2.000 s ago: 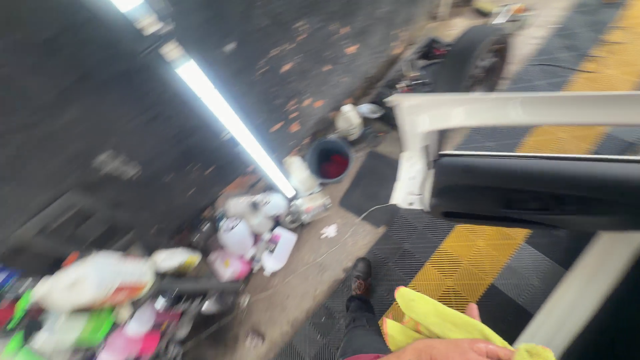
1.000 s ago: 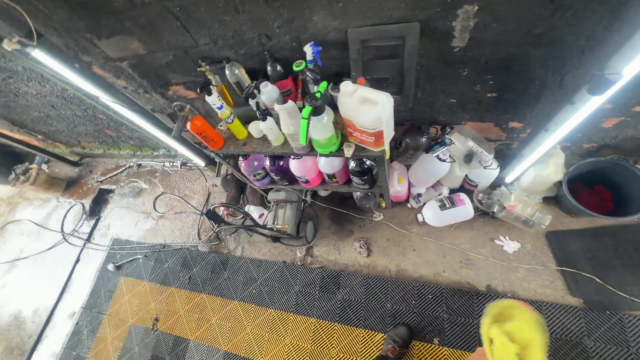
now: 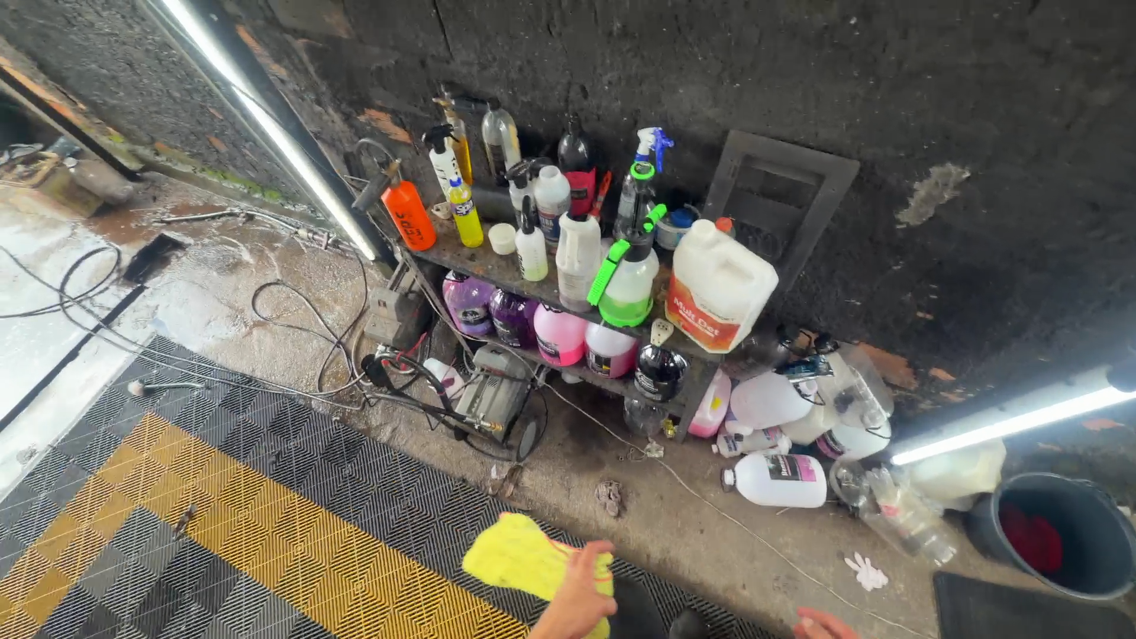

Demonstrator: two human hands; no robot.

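My left hand (image 3: 581, 590) is at the bottom centre, its fingers closed on a yellow microfiber cloth (image 3: 524, 555) that hangs out to the left above the mat. Only the fingertips of my right hand (image 3: 821, 624) show at the bottom edge, right of the left hand; whether it holds anything cannot be told. Ahead stands a shelf (image 3: 484, 262) with spray bottles, among them an orange bottle (image 3: 409, 216), a green and clear pump sprayer (image 3: 630, 284) and a white jug (image 3: 721, 280) with a red label. Purple and pink jugs (image 3: 559, 335) stand on its lower level.
A pressure washer (image 3: 493, 390) with looped hoses sits left of the shelf's foot. Bottles lie on the floor at right, near a grey bucket (image 3: 1078, 532) with red cloth inside. Light tubes (image 3: 1012, 426) lean at both sides. A black and yellow grid mat (image 3: 293, 532) covers the floor.
The view has swung from the white frame and dark panel to the shelf and wall, and is now nearer the shelf. The yellow cloth has stayed in hand; the right fingertips have come into view.
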